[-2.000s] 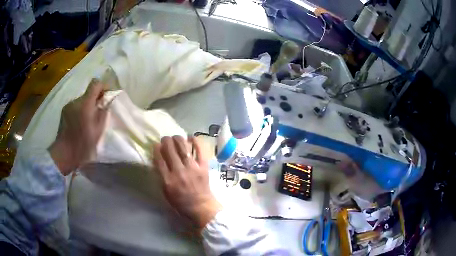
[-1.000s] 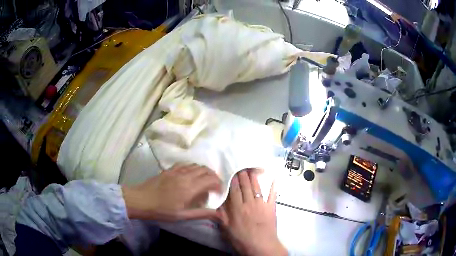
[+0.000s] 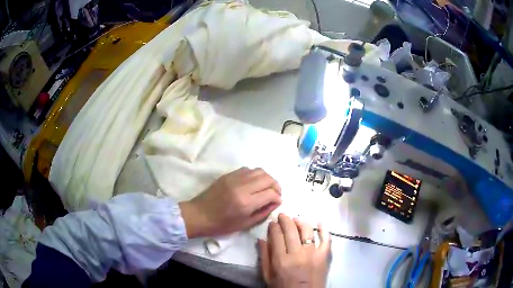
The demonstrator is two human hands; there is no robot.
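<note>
The cream fabric (image 3: 197,149) lies on the pale machine table, its right end by the presser foot (image 3: 320,173) under the lamp glare. My left hand (image 3: 239,202) rests on the fabric's near edge with curled fingers, seeming to pinch it. My right hand (image 3: 295,250), with a ring, lies just right of it, its fingertips at the fabric's near corner; whether they grip it cannot be told. The white machine arm (image 3: 416,115) with a blue stripe slants right. Glare hides the needle.
A black control panel (image 3: 399,195) with orange characters sits below the arm. Blue scissor handles (image 3: 409,269) and a yellow-edged box (image 3: 441,264) are at the right front. A yellow taped package (image 3: 84,87) lies behind the fabric at left. A white bin (image 3: 458,62) stands behind the machine.
Since the earlier frames, the fabric has been laid flatter beside the foot. In the last second my left hand has moved right and upward onto it, and my right hand has shifted slightly down and right.
</note>
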